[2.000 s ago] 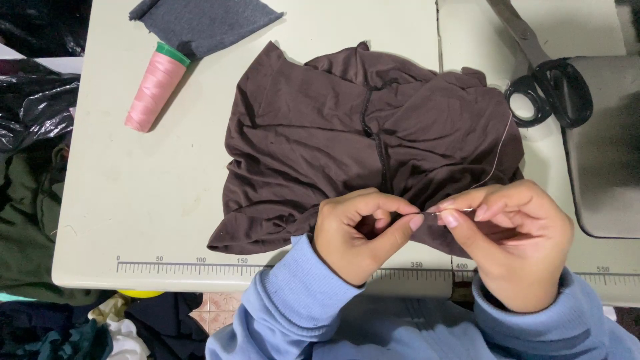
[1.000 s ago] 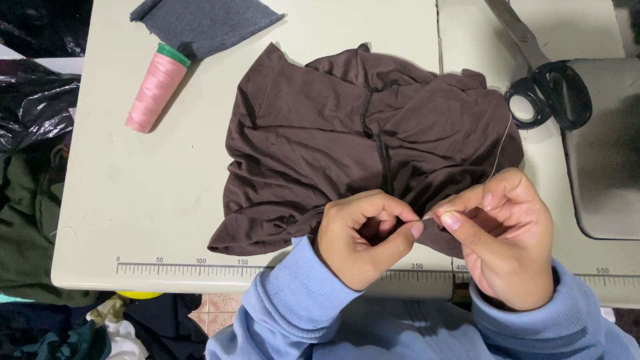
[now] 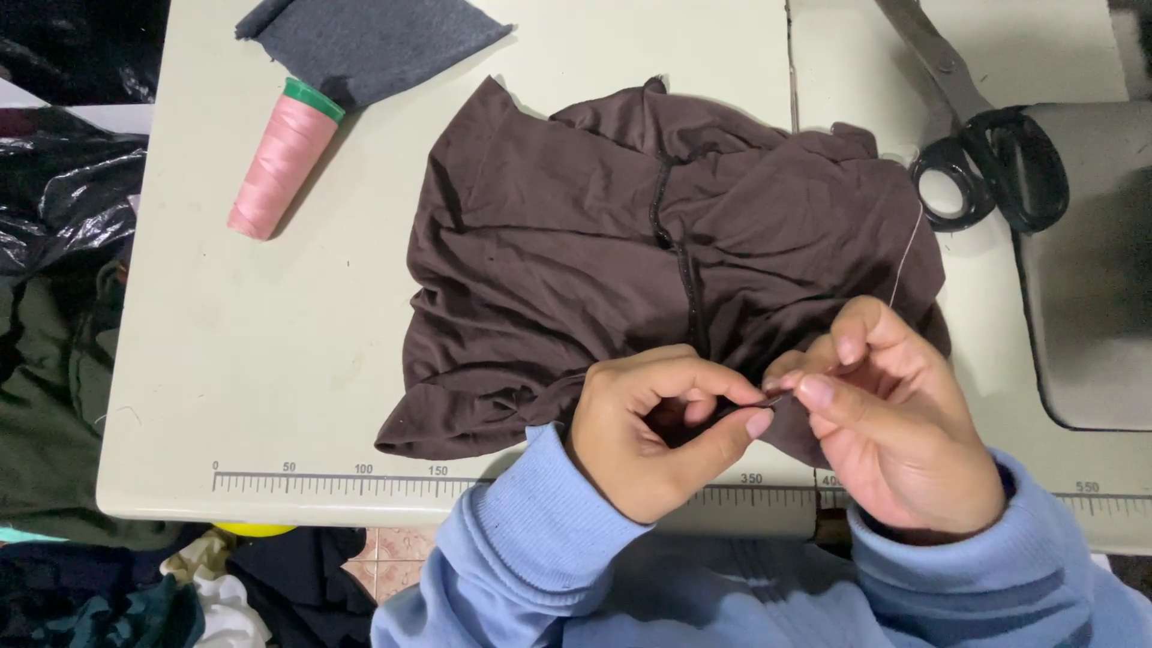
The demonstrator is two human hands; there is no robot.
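Observation:
A brown fabric garment (image 3: pixel 558 270) with a dark seam down its middle lies rumpled on the pale table. At its near edge my left hand (image 3: pixel 666 423) pinches a fold of the cloth between thumb and index finger. Close against those fingertips, my right hand (image 3: pixel 891 423) has its thumb and fingers closed on something small at the same fold; a thin glint there looks like a needle, but the fingers hide most of it. A pale thread (image 3: pixel 905 256) runs from behind my right hand up across the garment's right side.
A cone of pink thread (image 3: pixel 281 166) lies at the upper left beside a grey cloth piece (image 3: pixel 378 45). Black-handled scissors (image 3: pixel 1017 166) rest at the upper right, by a grey machine plate (image 3: pixel 1089 315). A printed ruler (image 3: pixel 342 484) lines the near table edge. Piled fabrics (image 3: pixel 54 405) sit at left.
Both hands stay at the garment's near edge. The fingers of my right hand have shifted and curled differently near the fold, and the thread's visible stretch has changed shape.

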